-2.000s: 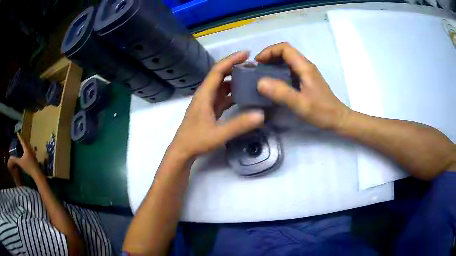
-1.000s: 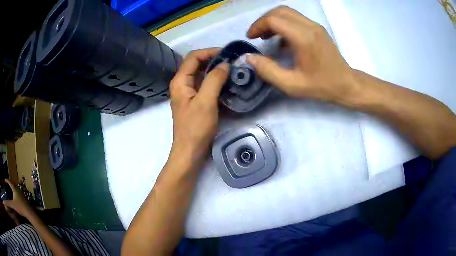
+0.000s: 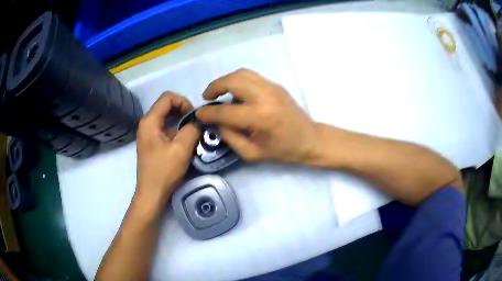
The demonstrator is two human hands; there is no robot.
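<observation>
A dark grey plastic housing [image 3: 216, 160] is held between my two hands with its open side up; its centre boss shows a bright ring. My left hand [image 3: 165, 145] grips its left rim, thumb and fingers at the edge. My right hand [image 3: 261, 118] reaches over the far and right rim with fingers at the inner edge. Whether a small part is under the fingertips is hidden. A second housing [image 3: 192, 226] lies closed face up on the white foam sheet [image 3: 275, 219], just nearer to me, with a round centre hole.
Tall columns of stacked dark housings [image 3: 82, 93] stand at the left. A blue bin [image 3: 165, 22] is beyond the mat. A second white sheet [image 3: 380, 82] overlaps at right, with a yellow ring-like mark [image 3: 446, 40]. Two housings [image 3: 16, 189] sit on the green bench at far left.
The view has turned right, so things appear further left. The held housing went from side-on to open side up, and my right fingers have closed onto its rim.
</observation>
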